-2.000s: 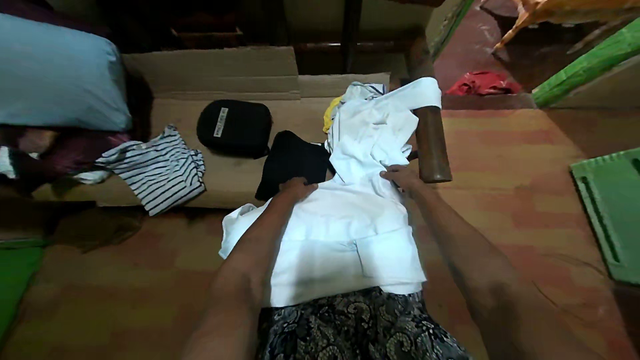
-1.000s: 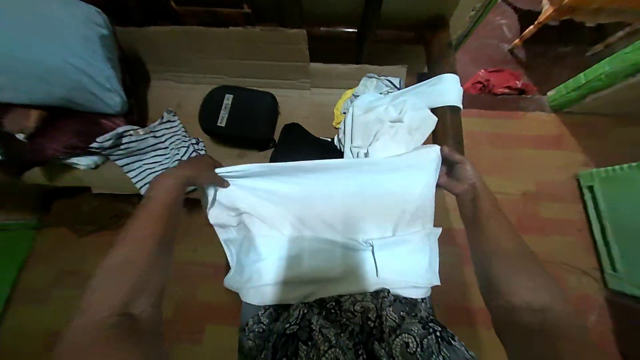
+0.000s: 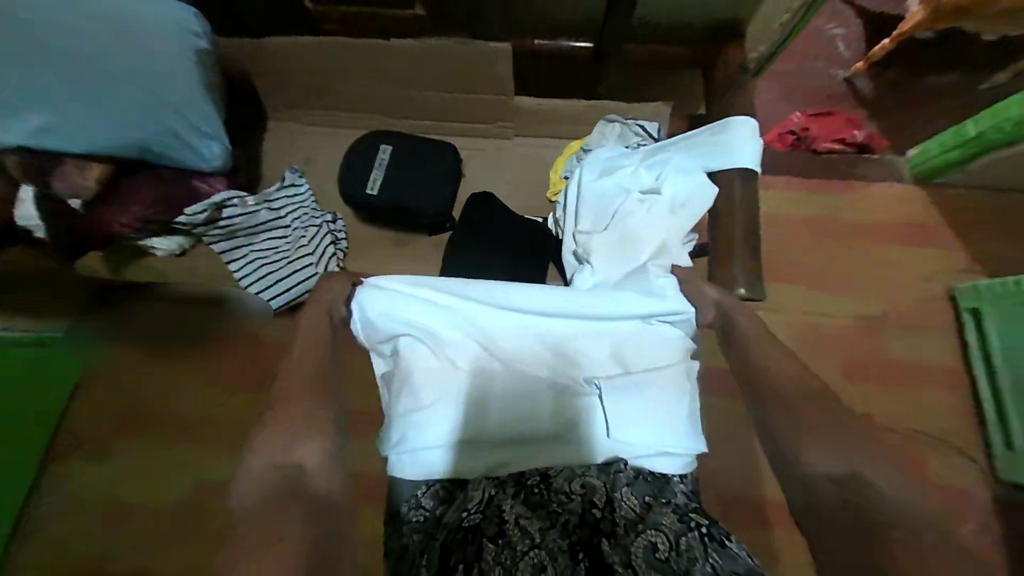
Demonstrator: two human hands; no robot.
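A white cloth garment (image 3: 520,376) lies folded across my lap, over a dark paisley-patterned cloth (image 3: 552,520). My left hand (image 3: 340,296) grips its far left corner, the fingers partly hidden by the fabric. At the far right corner, my right hand (image 3: 698,300) holds the edge, its fingertips mostly out of sight. Just beyond is another crumpled white garment (image 3: 632,208), one end draped over a wooden armrest (image 3: 734,240). A black cloth (image 3: 504,244) lies behind the folded edge.
On the cardboard-covered seat (image 3: 304,152) are a black zip case (image 3: 400,180), a striped cloth (image 3: 272,236) and a yellow cloth (image 3: 564,170). A light blue pillow (image 3: 104,80) sits at the far left. Red cloth (image 3: 824,132) lies beyond the armrest, and a green plastic item (image 3: 996,368) at right.
My hands have moved apart since the first frame and now hold the two far corners of the white garment. Since the second frame, the held edge has been lowered and the black cloth shows more.
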